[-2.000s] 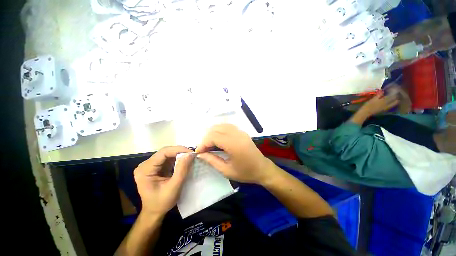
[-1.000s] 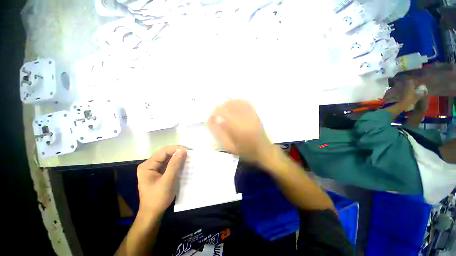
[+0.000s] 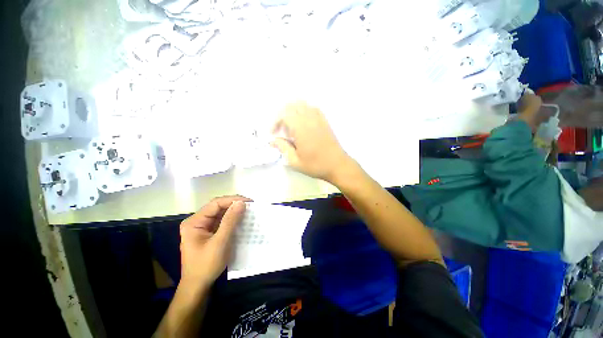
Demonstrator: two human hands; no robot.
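Observation:
My left hand (image 3: 206,245) pinches the upper left corner of a white label sheet (image 3: 270,239), held over my lap below the table edge. The sheet shows a faint grid. My right hand (image 3: 305,142) is over the white tabletop, fingers bent, at the right side of a white socket adapter (image 3: 256,150) that glare nearly washes out. I cannot tell whether its fingertips hold a label. Another washed-out adapter (image 3: 201,155) lies to the left. Three adapters with pins up stand at the left corner, one of them at the table edge (image 3: 69,179).
White plastic parts (image 3: 162,46) lie heaped at the back left. More white housings (image 3: 479,63) are piled at the back right. A person in a green sleeve (image 3: 522,191) works at the right. Blue bins (image 3: 357,270) stand below the table. A red crate (image 3: 574,138) is at far right.
My right hand has left the sheet and moved up over the table to the adapter. My left hand still holds the sheet, which now hangs more open. The neighbour's arm has moved up.

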